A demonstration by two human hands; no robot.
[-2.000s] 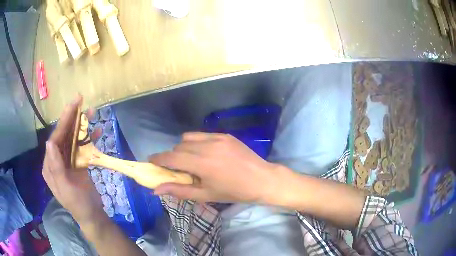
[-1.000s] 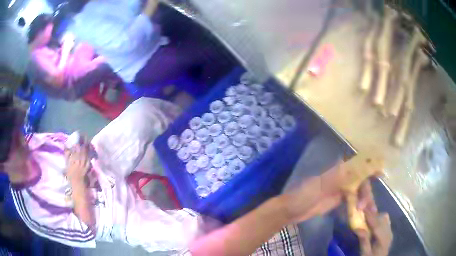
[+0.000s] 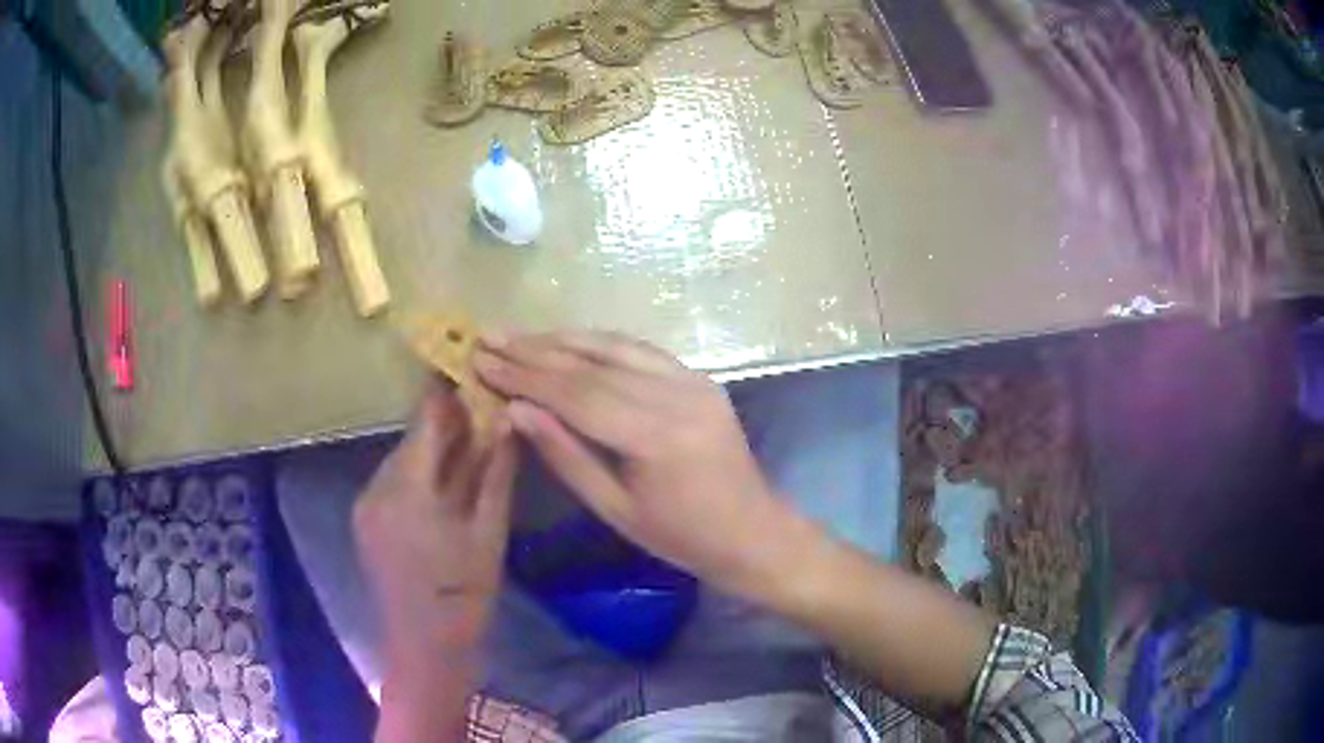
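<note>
My left hand (image 3: 443, 530) and my right hand (image 3: 654, 443) meet at the table's front edge, both on a pale carved wooden leg with a tan sole (image 3: 449, 346). The sole end points up and left and shows a dark hole. The fingers cover most of the shank, and the left hand is blurred. Several pale carved legs (image 3: 291, 232) lie side by side at the table's left, squared ends toward me. A white glue bottle with a blue nozzle (image 3: 508, 199) lies behind the hands.
Miniature sandals (image 3: 595, 109) and a dark phone (image 3: 929, 55) lie at the back. Brownish slim pieces (image 3: 1162, 160) lie right. A red-pink stick (image 3: 122, 337) is left. Below are a blue crate of pale discs (image 3: 269, 610), a blue bin (image 3: 603, 595) and a crate of brown parts (image 3: 908, 508).
The view has swung from the left side, where a seated person and the blue crate showed, back to the table. The hands still hold the leg, now with its sole end turned up toward the table.
</note>
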